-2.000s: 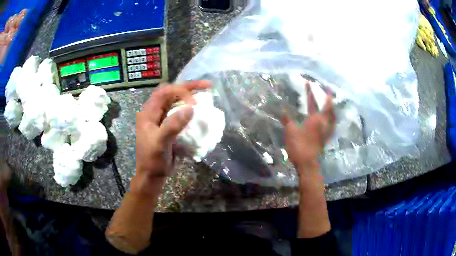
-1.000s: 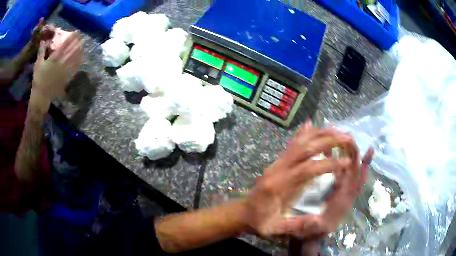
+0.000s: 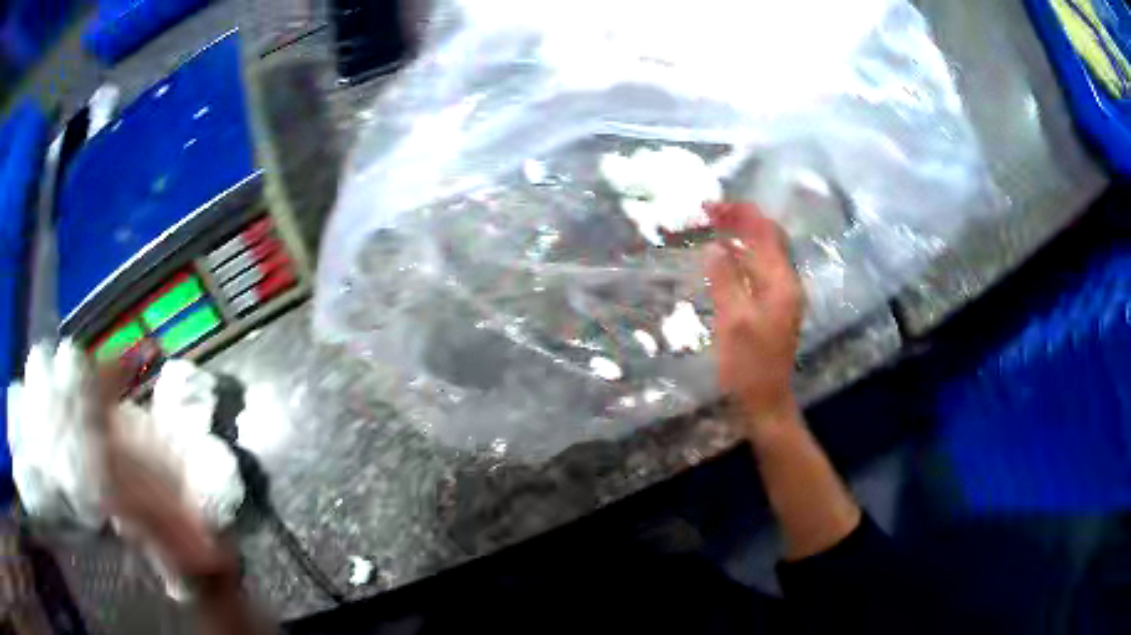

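My right hand (image 3: 759, 310) is over the open mouth of the clear plastic bag (image 3: 471, 409), its fingertips at the edge of a crumbly white piece (image 3: 661, 190). Whether the fingers grip it cannot be told. Smaller white scraps (image 3: 682, 328) lie on the film nearer me. The white bulk (image 3: 744, 50) is in the bag behind. My left hand (image 3: 137, 459) is strongly blurred at the far left, over the white lumps (image 3: 50, 434) beside the scale. It partly hides them, and whether it holds one cannot be told.
The digital scale (image 3: 161, 174) with its blue top is at upper left. A black phone (image 3: 367, 37) lies behind it. A blue tray (image 3: 1098, 87) with yellow pieces is at upper right. Blue crates (image 3: 1042, 385) are at lower right. A dark cable (image 3: 292, 540) runs towards the bench's front edge.
The view swung left, then back right over the bag. My hands, together around a white lump one second ago, are now apart: left at the lumps, right at the bag.
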